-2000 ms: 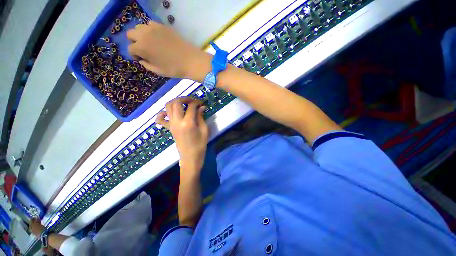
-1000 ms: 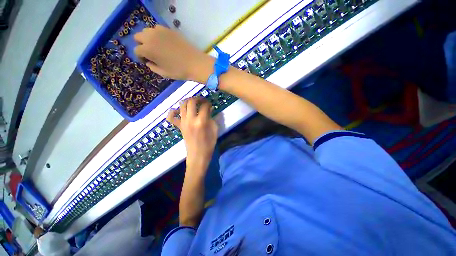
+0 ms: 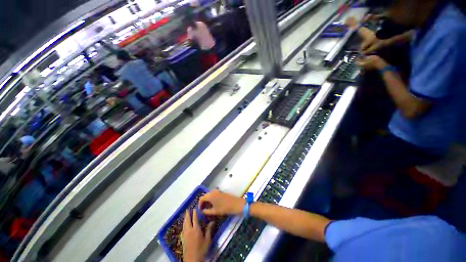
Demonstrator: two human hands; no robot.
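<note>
The blue bin (image 3: 166, 241) at the bottom centre holds many small brown rings. My right hand (image 3: 217, 202), with a blue band on the wrist, is over the bin's far right part, its fingers curled down; whether they pinch a ring cannot be made out. My left hand (image 3: 195, 239) is over the middle of the bin, cut off by the bottom edge, fingers apart, with no part visible in them. The row of green circuit boards (image 3: 278, 180) runs beside the bin and under my right forearm.
A black tray (image 3: 292, 105) with a green strip stands farther up the line. Small dark parts lie on the white surface (image 3: 244, 162). A person in a blue shirt (image 3: 434, 66) works at the upper right. A grey post (image 3: 264, 38) rises at the top centre. Other people are in the left background.
The view has swung up along the line, bringing the neighbouring worker and the hall into sight. My left hand has moved from the board row to over the bin; my right hand is still there.
</note>
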